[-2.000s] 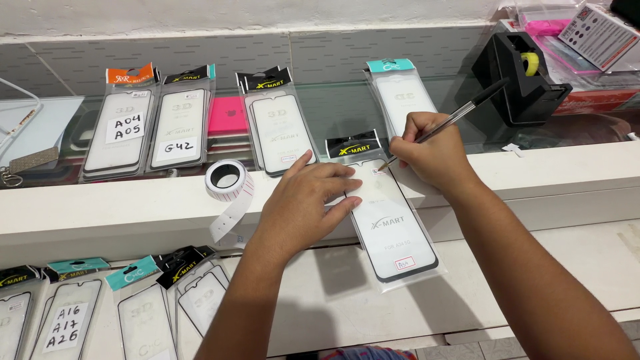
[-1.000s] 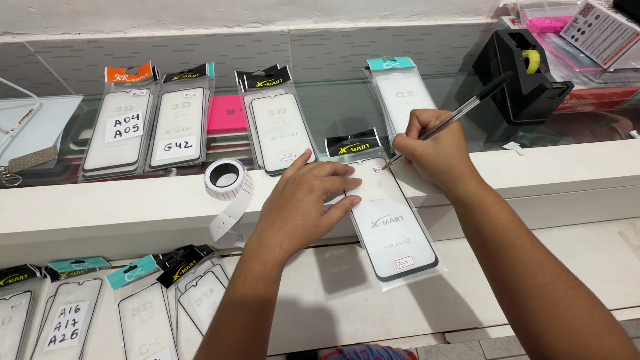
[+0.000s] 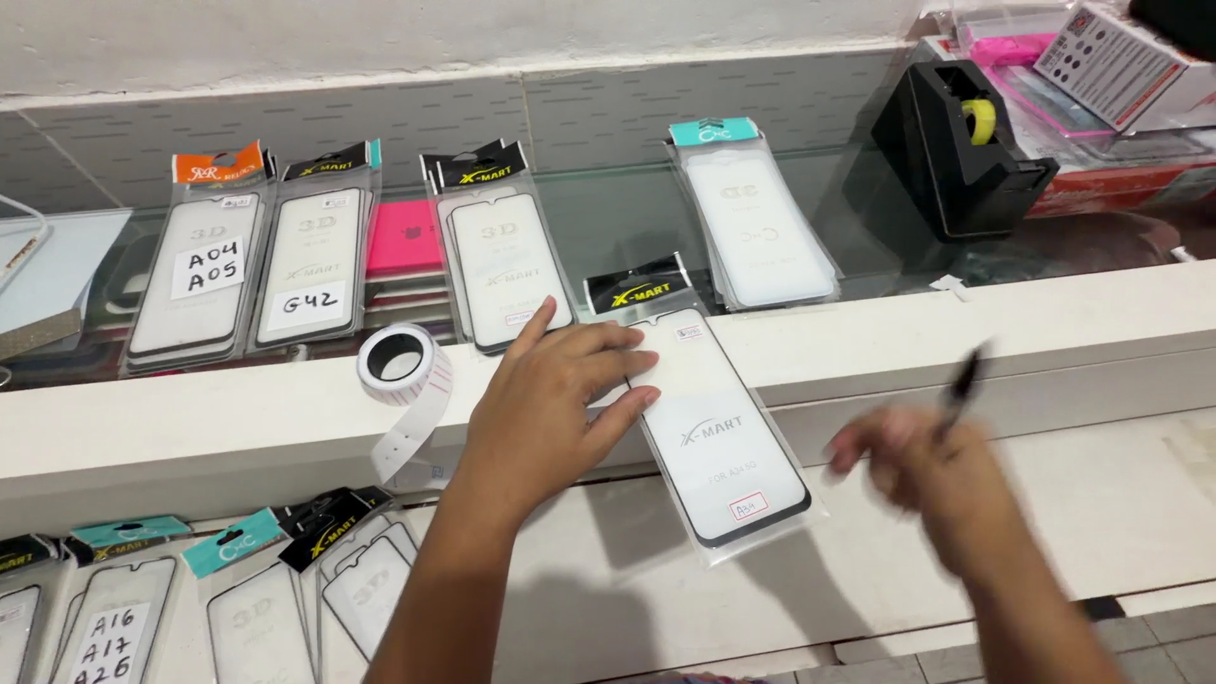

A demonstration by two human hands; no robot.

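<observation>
A phone screen protector in a clear sleeve (image 3: 727,427) lies tilted over the edge of the white ledge, with a black header and small stickers at its top and bottom. My left hand (image 3: 575,394) rests on the sleeve's upper left side, fingertips on it and fingers apart. To the right of the sleeve, my right hand (image 3: 917,465) is raised and blurred, with a pen (image 3: 964,385) held in it, clear of the sleeve. Left of my left hand stands a roll of price labels (image 3: 397,366), its loose strip hanging over the ledge.
Packaged screen protectors (image 3: 508,266) stand along the glass counter, some with handwritten labels. Another teal-topped stack (image 3: 760,223) lies behind the sleeve. More packs (image 3: 119,608) lie at lower left. A black tape dispenser (image 3: 950,161) and a white box (image 3: 1126,66) are at back right.
My right hand, with the pen, has moved away from the sleeve's top, down and to the right. My left hand has stayed on the sleeve.
</observation>
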